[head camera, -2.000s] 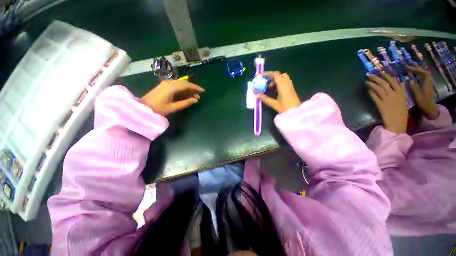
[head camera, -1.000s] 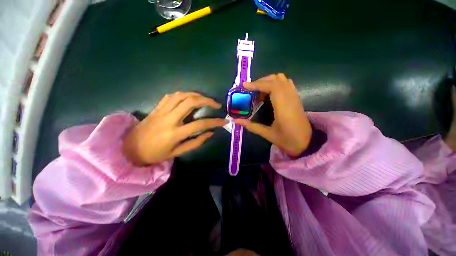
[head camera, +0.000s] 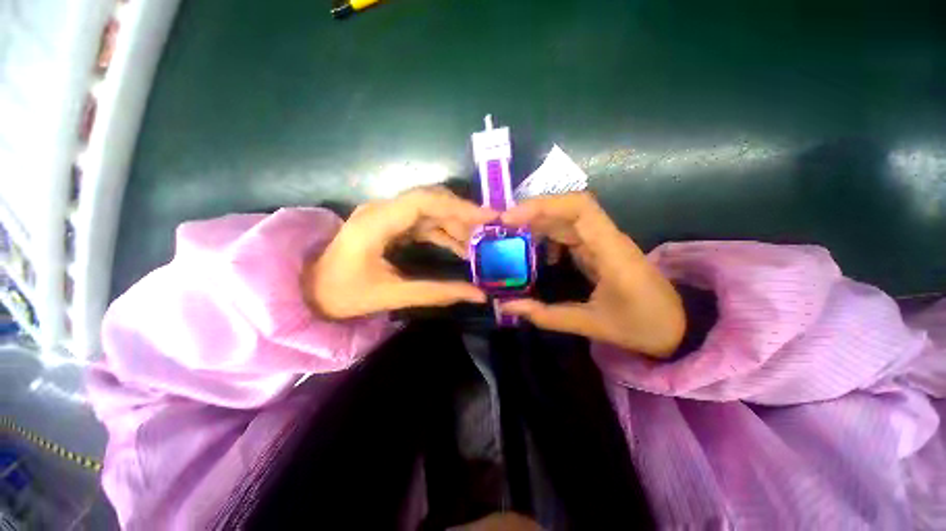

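Note:
A smartwatch (head camera: 504,261) with a purple-and-white strap is held upright in line with my view, its square screen lit blue with some green and red at the bottom. My left hand (head camera: 399,254) grips its left side, thumb and fingertips at the upper and lower corners. My right hand (head camera: 602,272) grips the right side the same way. The buckle end of the strap points away from me; the lower strap is partly hidden. A white paper label (head camera: 555,173) with fine print shows just behind my right fingers.
The dark-green bench (head camera: 674,93) lies beyond the hands. A white tray (head camera: 119,156) with pockets stands along the left side. The end of a yellow marker (head camera: 355,7) is cut off by the top edge. Yellow-black floor tape (head camera: 52,444) shows at the lower left.
My left hand has closed onto the watch's left side. The watch is nearer my body, and the label now shows at its upper right. The blue watch body has left the view.

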